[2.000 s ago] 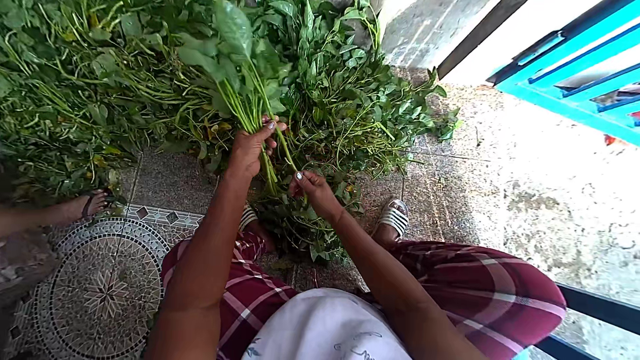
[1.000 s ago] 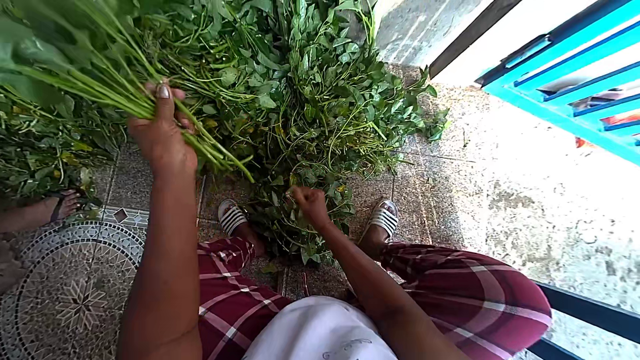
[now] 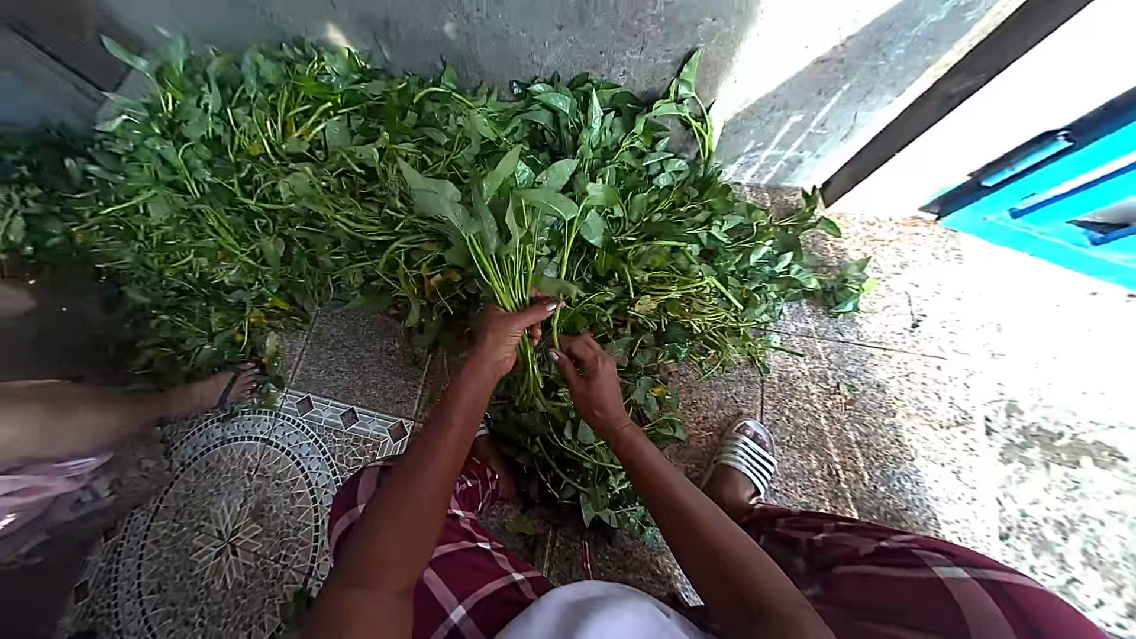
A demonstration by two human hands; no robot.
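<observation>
My left hand [image 3: 513, 335] is closed around a bunch of leafy green stems [image 3: 508, 271], its leaves pointing away from me and the cut ends hanging below the fist. Just to the right, my right hand [image 3: 589, 377] pinches the lower part of a single leafy stem [image 3: 566, 257] between thumb and fingers; its top stands beside the bunch. Behind both hands a large heap of the same long-stemmed leafy greens [image 3: 346, 204] lies on the floor. A smaller pile of greens [image 3: 577, 461] lies below my hands, between my feet.
A grey wall [image 3: 568, 40] rises behind the heap. At the right is a blue slatted gate [image 3: 1047, 200]. My striped sandal [image 3: 748, 457] rests on the speckled tile floor [image 3: 852, 408]. Another person's bare leg and foot [image 3: 213, 390] reach in from the left, near a round mosaic pattern [image 3: 231, 541].
My left hand has come back from the upper left with the bunch, near my right hand. My right hand, lower and without a visible stem a second ago, now pinches one.
</observation>
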